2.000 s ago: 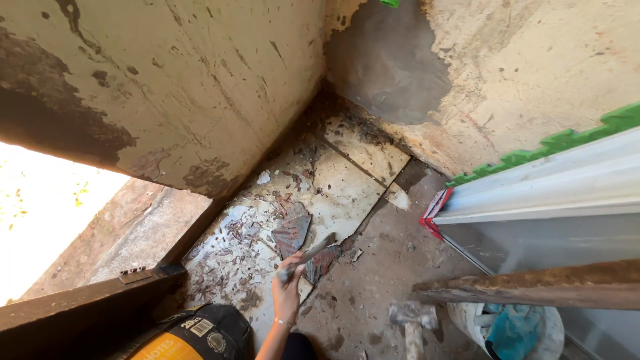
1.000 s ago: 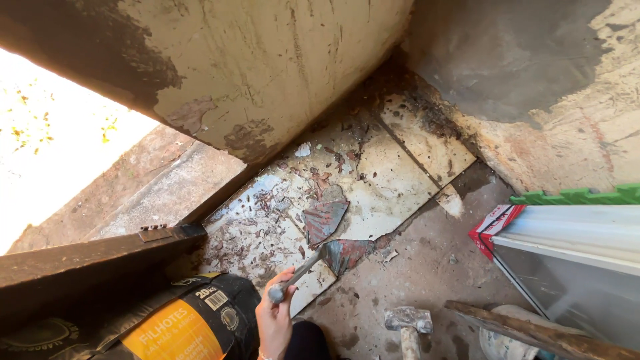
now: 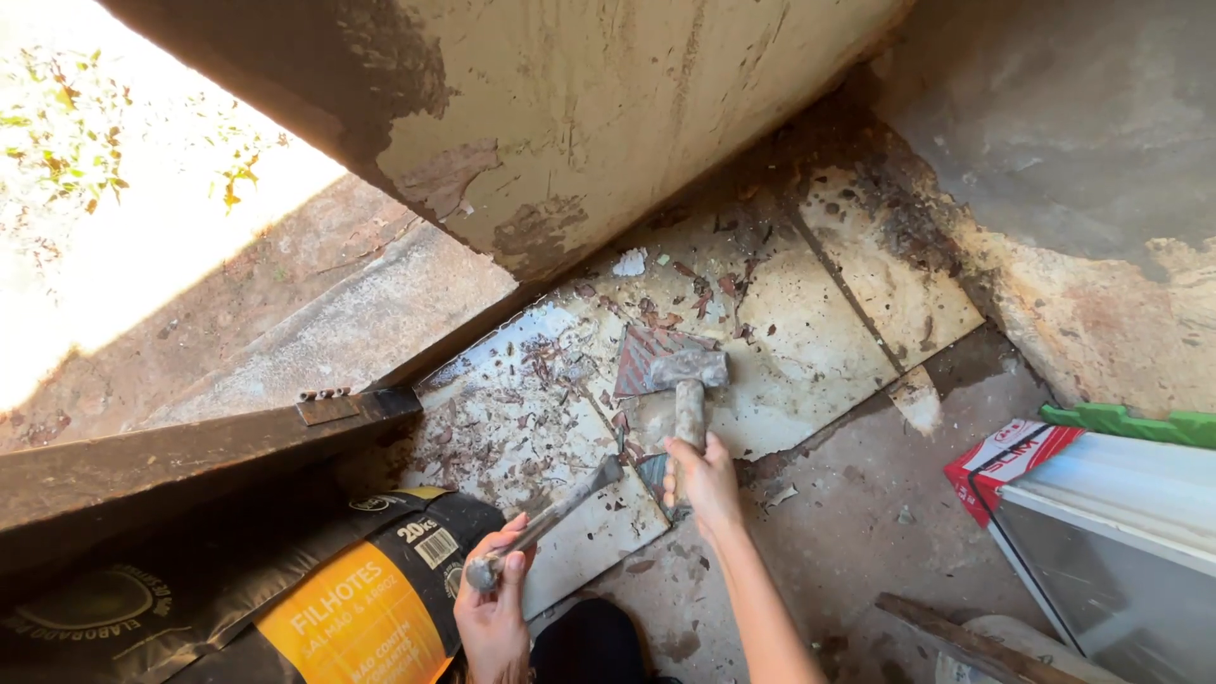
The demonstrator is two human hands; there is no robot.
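Observation:
My left hand [image 3: 496, 589] grips a metal chisel [image 3: 556, 518] near its struck end, at the lower middle of the view. The chisel slants up and right, its tip over the edge of a cracked floor tile [image 3: 594, 532]. Up and to the right, my right hand [image 3: 703, 480] is closed around the handle of a small sledgehammer [image 3: 691, 369]. The hammer's head is above the pale tiles and partly covers a broken tile piece [image 3: 641, 356] with a ridged back. Another ridged fragment [image 3: 655, 470] lies between the two hands.
A black and orange bag [image 3: 361, 617] lies at lower left beside a dark metal frame [image 3: 190, 446] with a hinge. At right are a framed panel [image 3: 1121, 513] with red-white packaging and a wooden board [image 3: 969, 636] over a pale bucket. Stained walls border the debris-strewn tiles.
My right hand has come into view holding the hammer, which stood on the floor at lower right one second ago. My left hand still holds the chisel.

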